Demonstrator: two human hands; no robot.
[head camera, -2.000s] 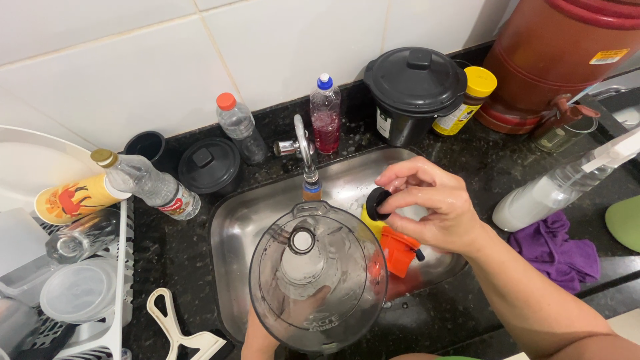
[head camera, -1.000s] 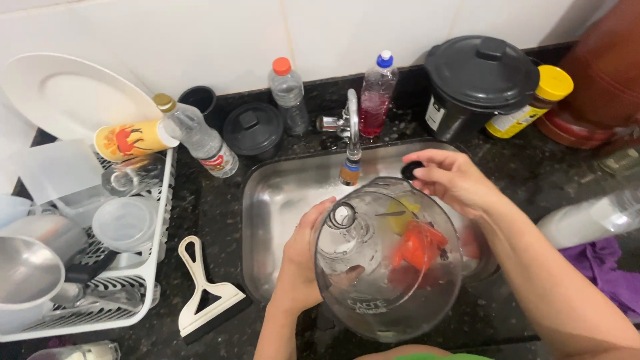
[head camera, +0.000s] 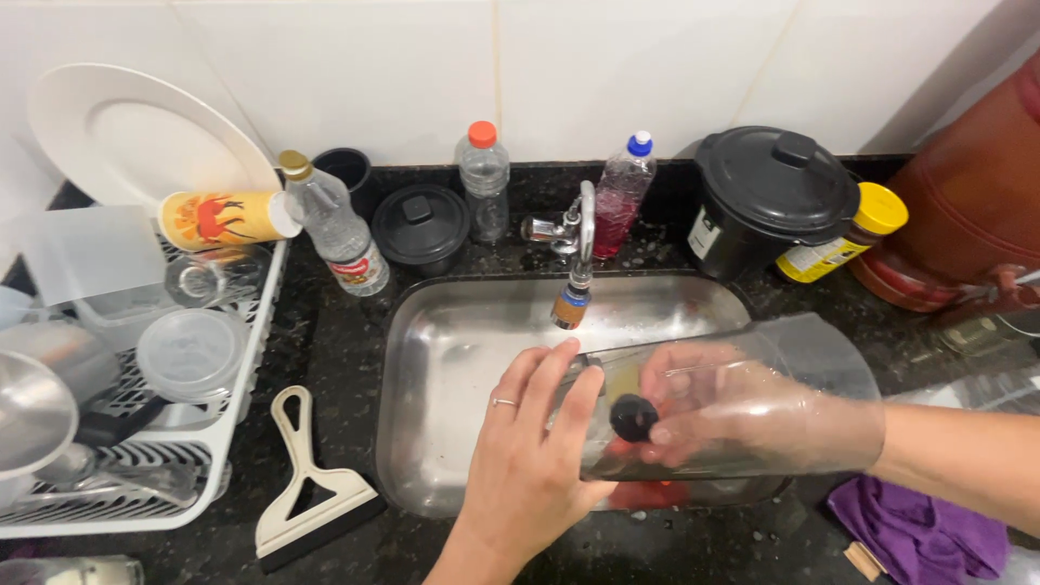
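A clear plastic container (head camera: 821, 390) lies tilted on its side over the steel sink (head camera: 439, 406), its wide end toward the right. My left hand (head camera: 536, 431) grips its narrower left end. Seen through the clear wall, my right hand (head camera: 707, 398) holds a small round black piece (head camera: 633, 418) inside or behind the container; which one is hard to tell. Beneath, a red-orange item (head camera: 646, 494) shows partly in the sink. The chrome faucet (head camera: 585, 227) stands just behind my left hand, and no water stream is visible from it.
At the left is a white dish rack (head camera: 236, 406) with dishes and a cup. A squeegee (head camera: 305, 479) lies beside the sink. Bottles (head camera: 345, 244), a black lidded bin (head camera: 772, 195) and a yellow-lidded jar (head camera: 853, 227) line the back. A purple cloth (head camera: 926, 528) lies right.
The clear container has turned from facing up toward me to lying sideways. My right hand, with the black piece, has moved from beside its rim to inside or behind its wall.
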